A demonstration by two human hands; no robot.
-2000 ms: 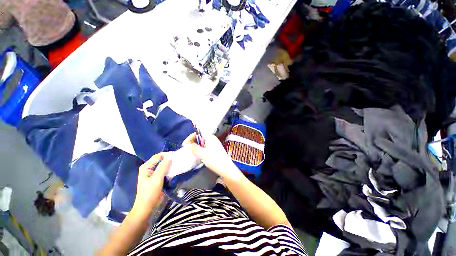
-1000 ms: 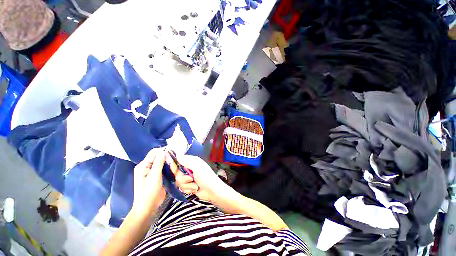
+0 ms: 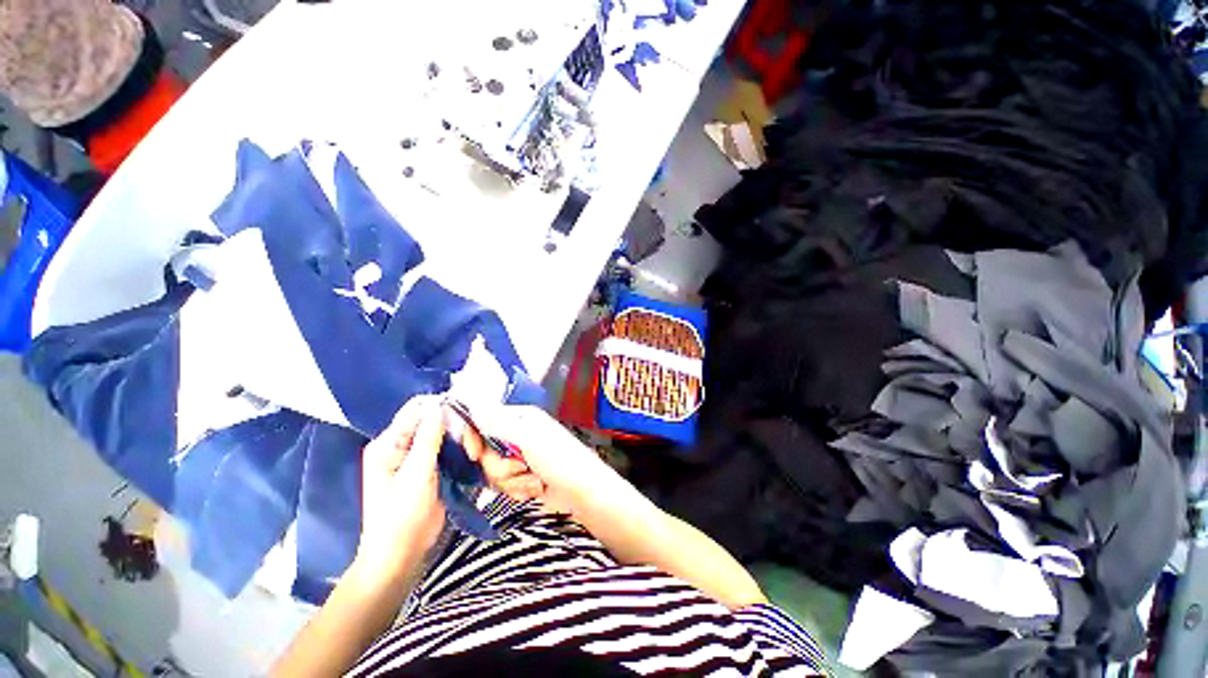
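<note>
Blue garment panels with white parts lie heaped over the near left part of the white table and hang over its edge. My left hand pinches the edge of a blue piece at the heap's near right side. My right hand meets it there, its fingers closed around a small, thin, dark and reddish tool, mostly hidden in the hand. The fingertips of both hands touch or nearly touch at the cloth edge. A dark blue strip hangs below them.
The white sewing machine stands on the table beyond the heap, small blue-white pieces behind it. A brown-patterned pad with blue edges is right of the table. Black cloth and grey cloth fill the right side.
Since two seconds ago, my hands have come together and the white part between them has given way to a blue edge. In the last second the hands have barely moved.
</note>
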